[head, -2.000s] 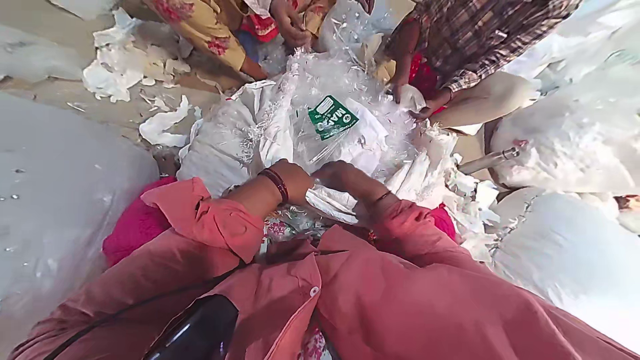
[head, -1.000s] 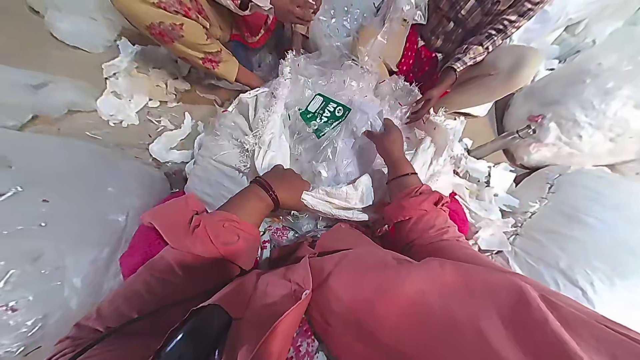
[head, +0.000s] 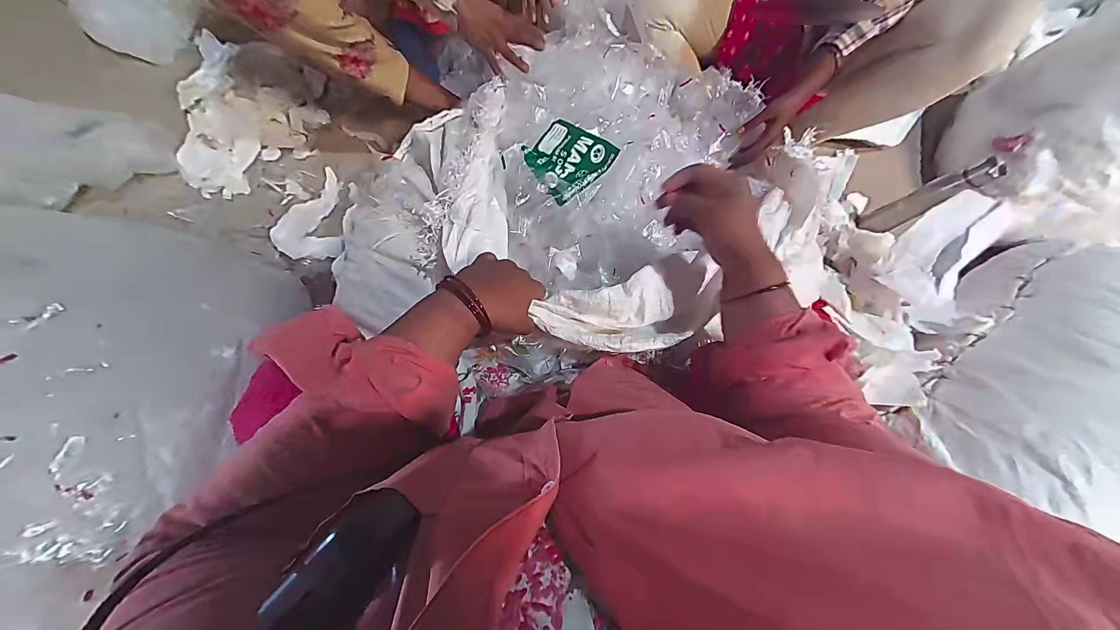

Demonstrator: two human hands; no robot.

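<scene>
A white woven sack (head: 612,317) stands open in front of me, its mouth rolled back and its edges frayed. Clear plastic scraps (head: 604,236) fill it, and among them lies a green printed piece of plastic (head: 573,160). My left hand (head: 500,293), with dark bangles at the wrist, is closed on the sack's near rim. Over the right side of the scraps is my right hand (head: 704,203), its fingers slightly curled and apart, with nothing seen in them.
Two people sit across the sack; one's hand (head: 497,33) is at its far left, another's (head: 779,118) at its right edge. Large stuffed sacks (head: 131,367) (head: 1041,376) flank me. White torn scraps (head: 227,122) lie on the ground, and a pole (head: 927,197) lies at right.
My right hand has left the near rim, where both hands were together two seconds ago, and is now over the scraps. My left hand remains at the rim.
</scene>
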